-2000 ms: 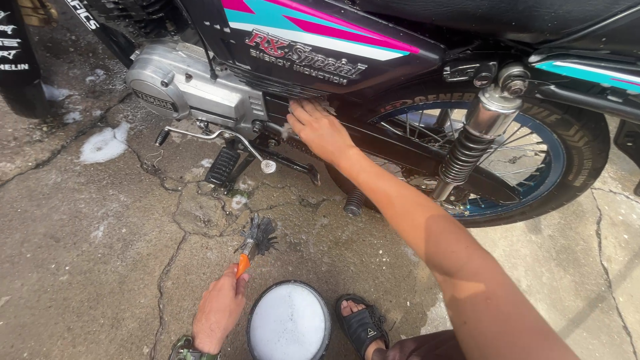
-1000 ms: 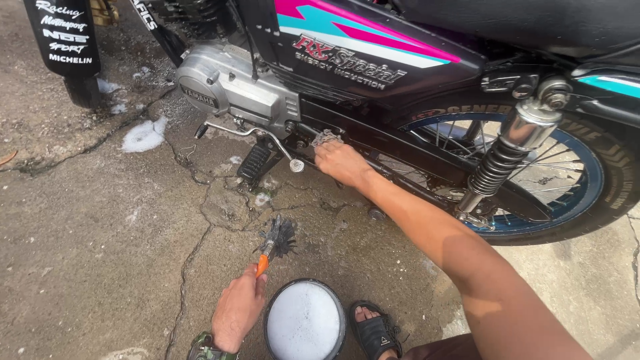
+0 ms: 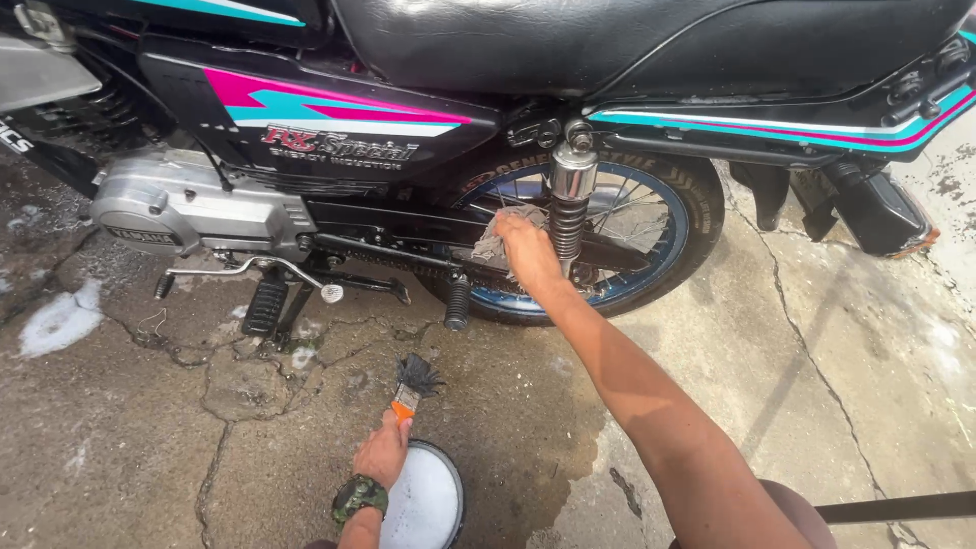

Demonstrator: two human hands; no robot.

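Note:
My left hand [image 3: 381, 451] grips the orange handle of a paintbrush [image 3: 415, 377], whose dark bristles are splayed above the wet concrete. Beside that hand stands a round bucket of white suds [image 3: 427, 499]. My right hand [image 3: 530, 248] presses a bunched grey cloth [image 3: 488, 240] against the rear part of the black swingarm and chain guard [image 3: 396, 221] of a motorcycle, just left of the chrome shock absorber [image 3: 572, 191]. Behind it is the spoked rear wheel with a blue rim [image 3: 679, 236]. My fingers partly hide the cloth.
A black footrest [image 3: 457, 301], a gear lever [image 3: 229, 268] and a rubber peg [image 3: 265, 305] stick out low from the motorcycle. The silver engine cover [image 3: 198, 210] is at the left. Foam [image 3: 61, 320] lies on the cracked concrete. A dark bar [image 3: 900, 507] crosses the lower right.
My right hand has moved rearward along the swingarm, from near the engine cover to the shock absorber. My left hand still holds the brush near the bucket. The view has shifted toward the rear wheel.

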